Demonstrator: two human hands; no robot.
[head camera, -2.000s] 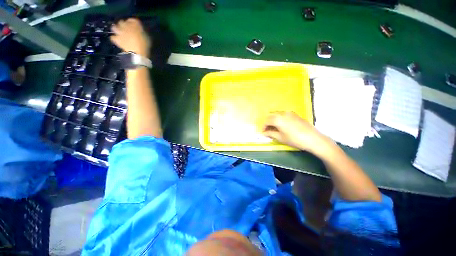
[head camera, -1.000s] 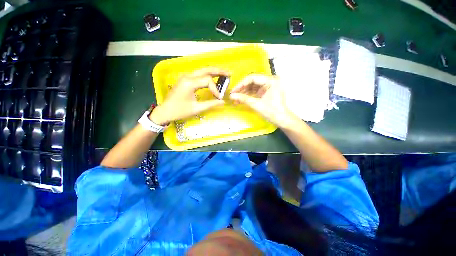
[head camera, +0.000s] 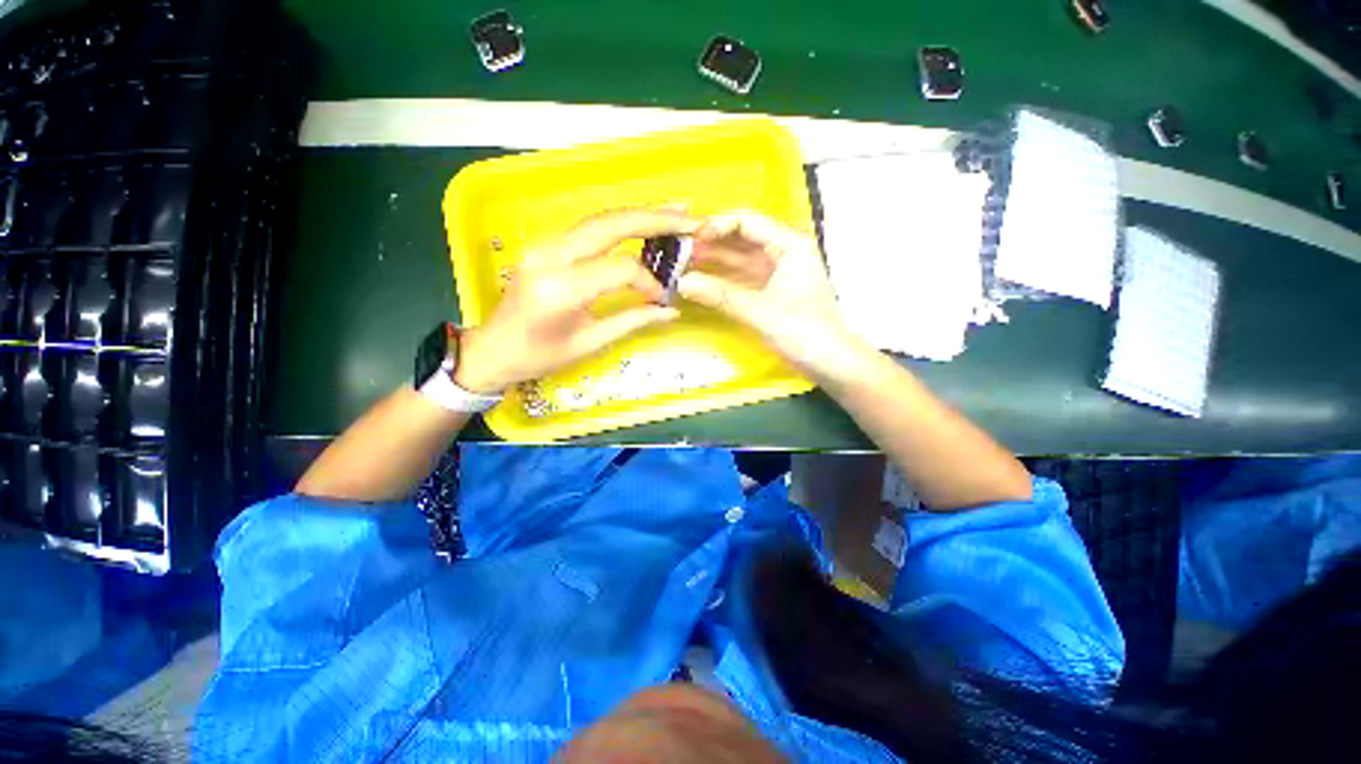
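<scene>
A small black watch housing (head camera: 664, 260) with a silver rim is held tilted above the yellow parts tray (head camera: 466, 224). My left hand (head camera: 560, 306) grips its left side between fingertips and wears a wristwatch with a pale band. My right hand (head camera: 769, 291) touches the housing's right side with thumb and fingers. Whether my right fingertips also hold a tiny part cannot be seen. Small loose parts (head camera: 537, 400) lie scattered in the tray, mostly near its front edge.
Blister trays (head camera: 90, 284) are stacked at the left. White sheets (head camera: 903, 254) lie right of the yellow tray, with two textured pale pouches (head camera: 1060, 209) (head camera: 1164, 321) farther right. The green conveyor belt (head camera: 612, 60) behind carries several spaced housings (head camera: 730, 63). Blue-clothed people show at the edges.
My left hand has come from the black trays to above the yellow tray, now with a housing. My right hand has risen from the tray and closed in on it. Belt housings have shifted right since one second ago.
</scene>
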